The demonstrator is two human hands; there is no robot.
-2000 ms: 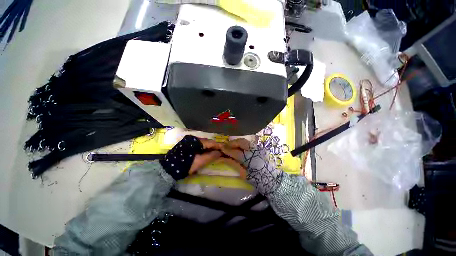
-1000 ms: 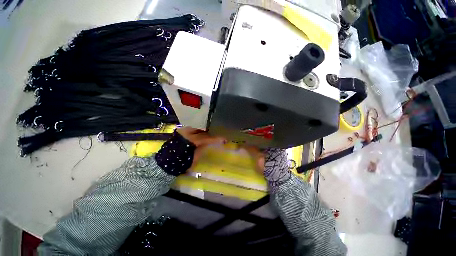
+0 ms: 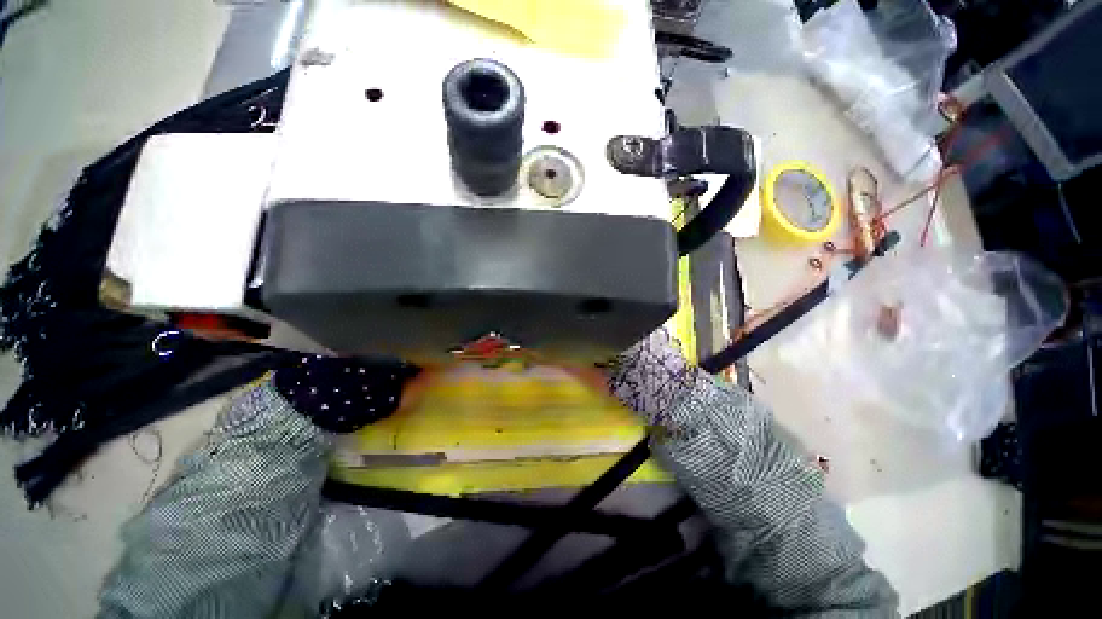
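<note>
The sewing machine head (image 3: 471, 260), with a dark grey cover and red logo, fills the upper middle and hides the needle area. My left hand (image 3: 417, 385) shows only as a blurred edge beyond its black dotted cuff, under the head's left front. My right hand (image 3: 595, 375) is mostly hidden beyond its pale patterned cuff, under the right front. I cannot see what the fingers hold. The yellow-taped plate (image 3: 520, 417) lies between the cuffs. A pile of black straps (image 3: 109, 302) with silvery rings lies left of the head.
A black strap (image 3: 773, 333) lies right of the machine. Beyond it are a yellow tape roll (image 3: 800, 203), orange-red cord (image 3: 865, 208) and a clear plastic bag (image 3: 931, 351). Black straps (image 3: 592, 493) cross below the plate. Another clear bag (image 3: 888, 91) lies at the upper right.
The view has shifted, and the machine head looks larger and further left, covering more of the hands. My hands stay under its front, with less of the fingers visible.
</note>
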